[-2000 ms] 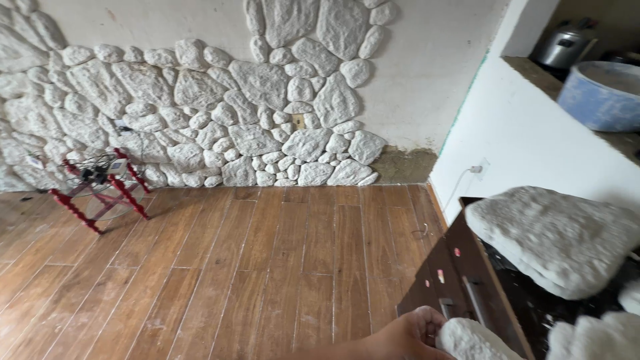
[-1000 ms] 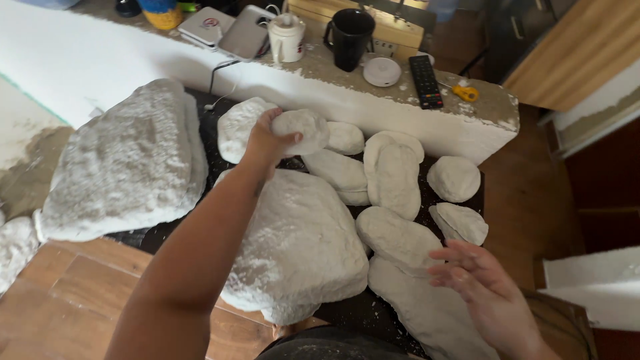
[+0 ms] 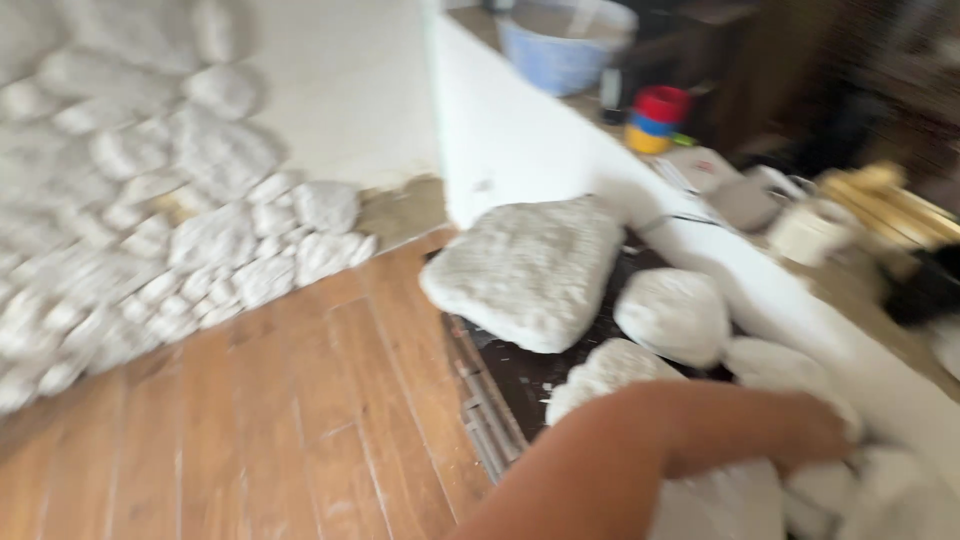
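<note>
My left hand point(image 3: 814, 431), blurred, reaches in from the bottom over a dark cabinet top point(image 3: 506, 364). It is at the near edge of a rounded white faux stone point(image 3: 784, 367); whether its fingers grip this piece cannot be told. Another rounded piece point(image 3: 671, 315) lies to its left, and a large flat one point(image 3: 525, 270) sits at the cabinet's far corner. A rough-textured piece point(image 3: 615, 371) is partly behind my forearm. More white pieces point(image 3: 900, 487) lie at the lower right. My right hand is out of view.
Beside the cabinet runs a low white wall point(image 3: 517, 135) bearing a blue-white bucket point(image 3: 566, 45), stacked coloured tape rolls point(image 3: 656, 120) and a white cup point(image 3: 814, 229). Faux stones point(image 3: 225, 150) cover the wall at left, above the wood-look floor point(image 3: 262, 420).
The view has swung left from the cabinet top to take in the stone-covered wall and floor. My right hand, open over the pieces one second ago, has left the view.
</note>
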